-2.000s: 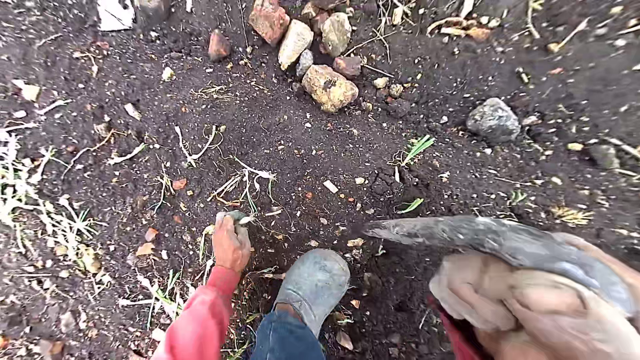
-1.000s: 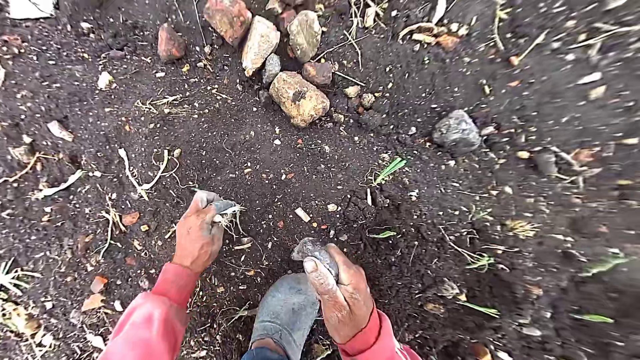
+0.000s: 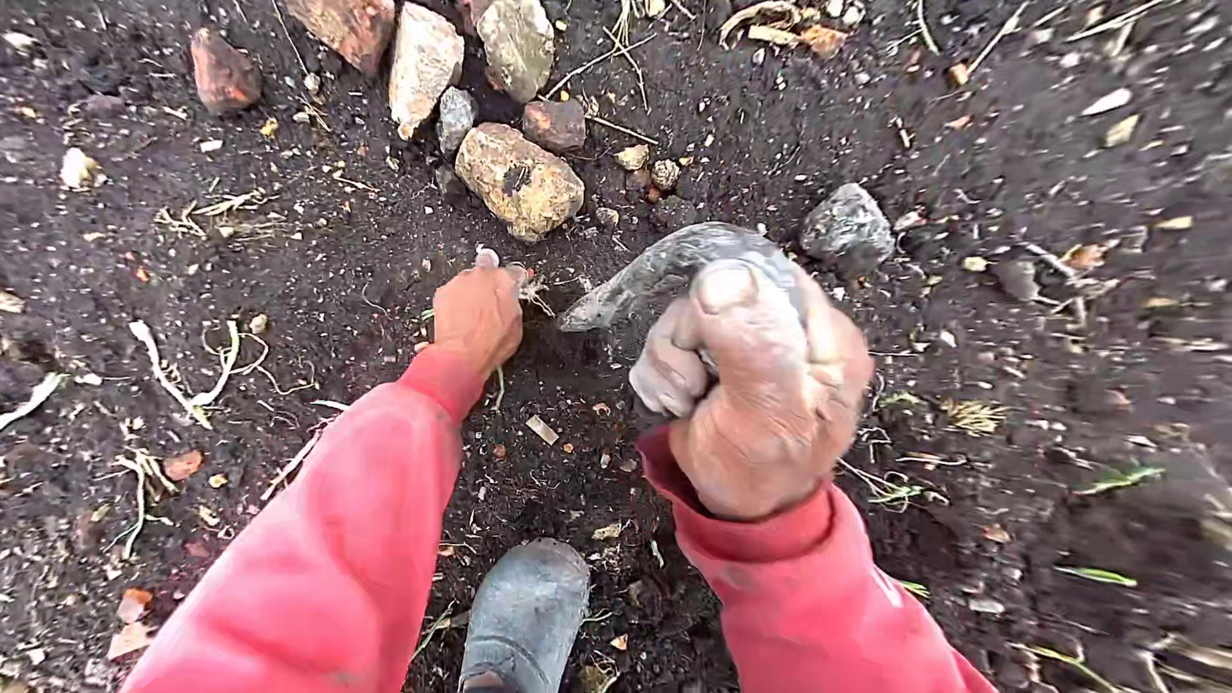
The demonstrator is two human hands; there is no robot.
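My right hand [image 3: 756, 385] is closed around a grey, pointed, curved object [image 3: 674, 265], perhaps a stone or horn tool; its tip points left toward my left hand, just above the soil. Its held end is hidden in my fist. My left hand [image 3: 476, 313] is low at the dark soil [image 3: 568, 375], fingers closed on a small tuft of pale roots [image 3: 535, 294]. A yellowish-brown rock [image 3: 520, 181] lies a little beyond my left hand.
Several reddish and pale rocks [image 3: 423, 63] are grouped at the top. A grey rock [image 3: 847, 229] lies right of the curved object. A grey rubber shoe [image 3: 527, 616] stands at the bottom centre. Dry roots [image 3: 188, 371] and a reddish stone [image 3: 224, 72] lie at left.
My left hand has moved forward and right, closer to the rocks. My right hand, low beside the shoe a second ago, is now raised and further forward, with the curved object pointing left.
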